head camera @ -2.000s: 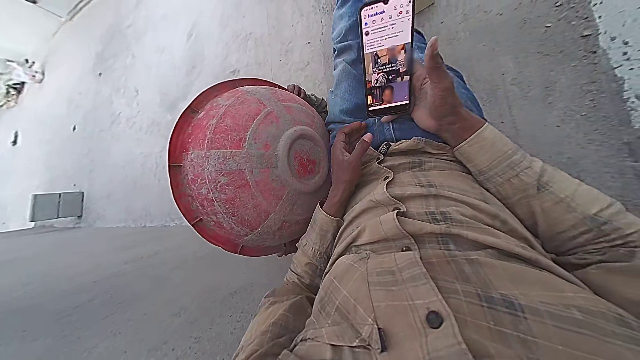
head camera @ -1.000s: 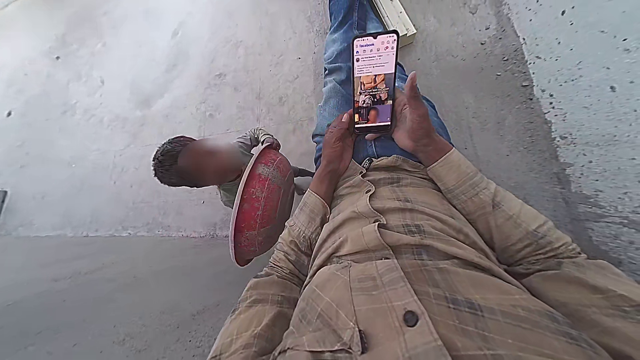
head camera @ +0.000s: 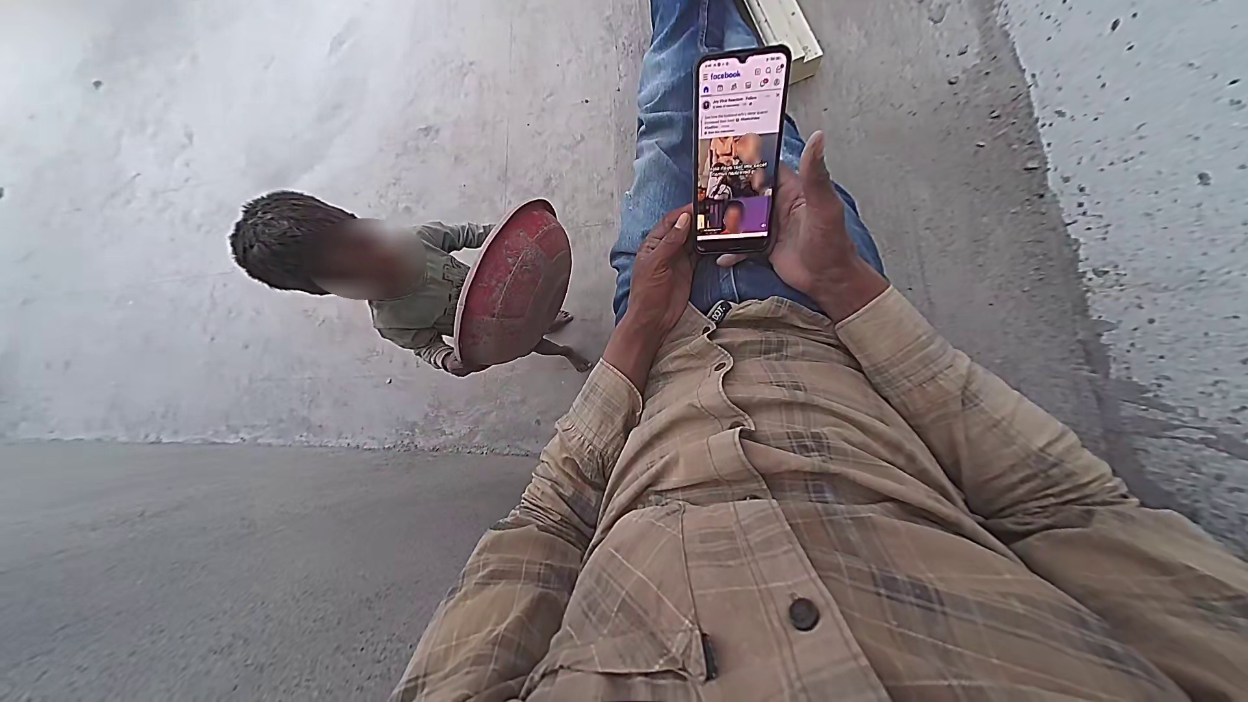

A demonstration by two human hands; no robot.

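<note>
A black-framed smartphone [head camera: 738, 151] stands out above my lap, its lit screen showing a social media feed with pictures and writing. My right hand [head camera: 814, 234] supports it from behind and at its right edge, thumb raised apart from the screen. At the lower left edge, my left hand [head camera: 665, 265] grips the phone with the thumb along its side; its other fingers are partly hidden. To my left, another person holds a red, dusty basin [head camera: 515, 283] tilted on its side, one hand at its lower rim.
That person [head camera: 390, 273] stands on the grey concrete floor [head camera: 146, 370] to my left. Beyond the phone, a pale slatted object [head camera: 788, 34] lies beside my jeans [head camera: 663, 127]. A rough, speckled concrete surface [head camera: 1150, 146] runs along the right side.
My left hand has come up to the phone's lower left edge. The basin, close beside me and largely hiding its holder earlier, has moved off, and the person holding it now shows.
</note>
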